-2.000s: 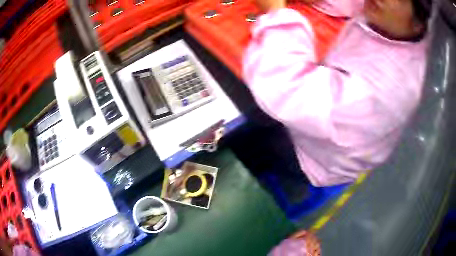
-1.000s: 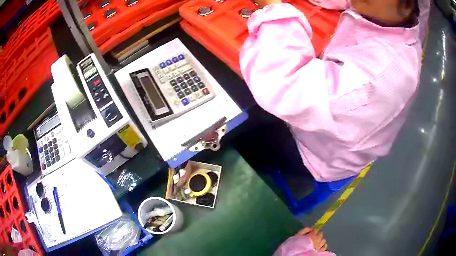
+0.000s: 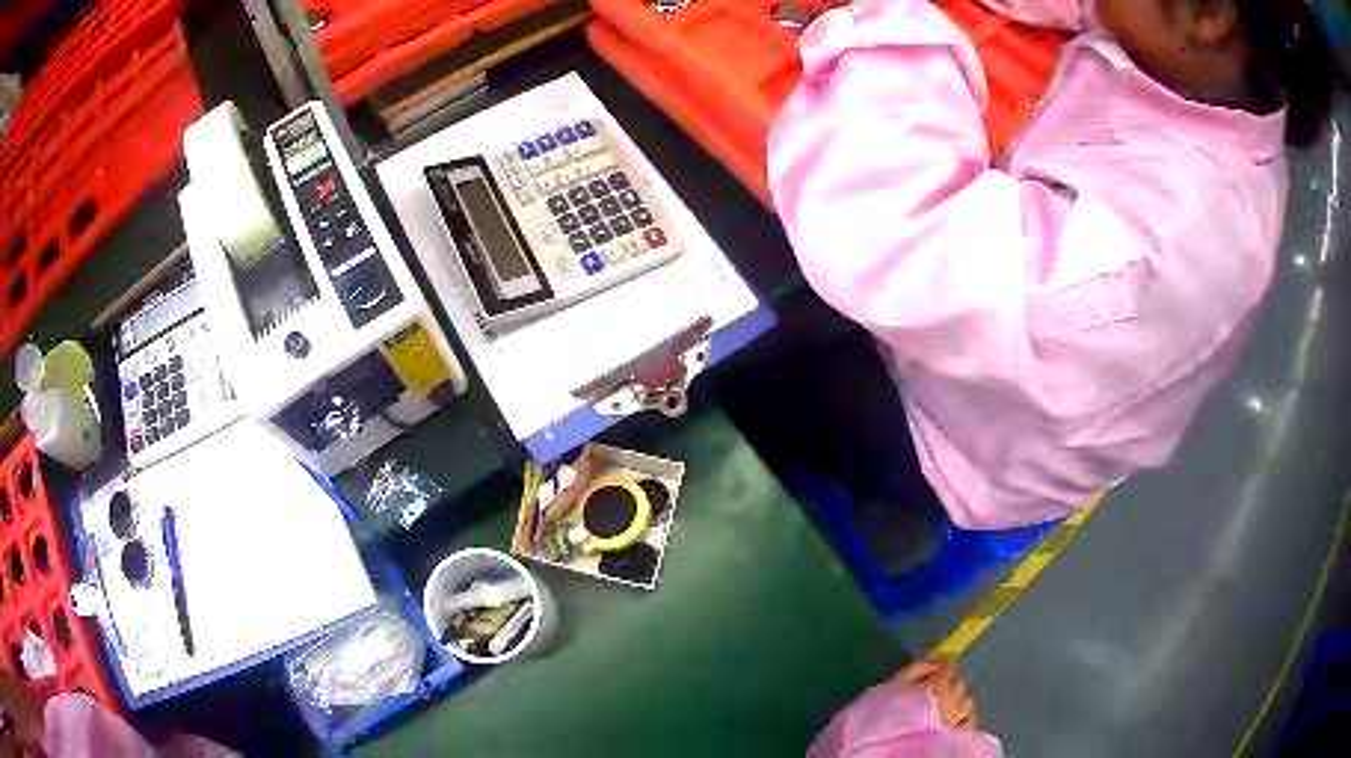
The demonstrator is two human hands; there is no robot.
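Note:
My right hand (image 3: 942, 693), small at the bottom edge, is by the bench's right edge; its fingers look bent and nothing shows in it. At the bottom left corner, what looks like my left hand (image 3: 18, 717) is dark, blurred and cut off. Between them, a white cup (image 3: 489, 604) holds small items. An open box (image 3: 662, 521) holds a yellow tape roll (image 3: 642, 518). A calculator (image 3: 600, 208) lies on papers on a blue-edged clipboard (image 3: 726, 338). A pen (image 3: 179, 585) lies on a record sheet (image 3: 274, 555).
A white tester or printer-like instrument (image 3: 334, 333) stands by a second calculator (image 3: 163, 393). A small blue bin (image 3: 430, 684) holds clear bags. Red trays (image 3: 696, 82) lie behind. A person in a pink smock (image 3: 1022, 296) sits at the right. A white container (image 3: 62, 422) stands left.
The view has shifted slightly, so the bench items sit higher and further right. The seated person's head shows more. My right hand stays by the bench edge.

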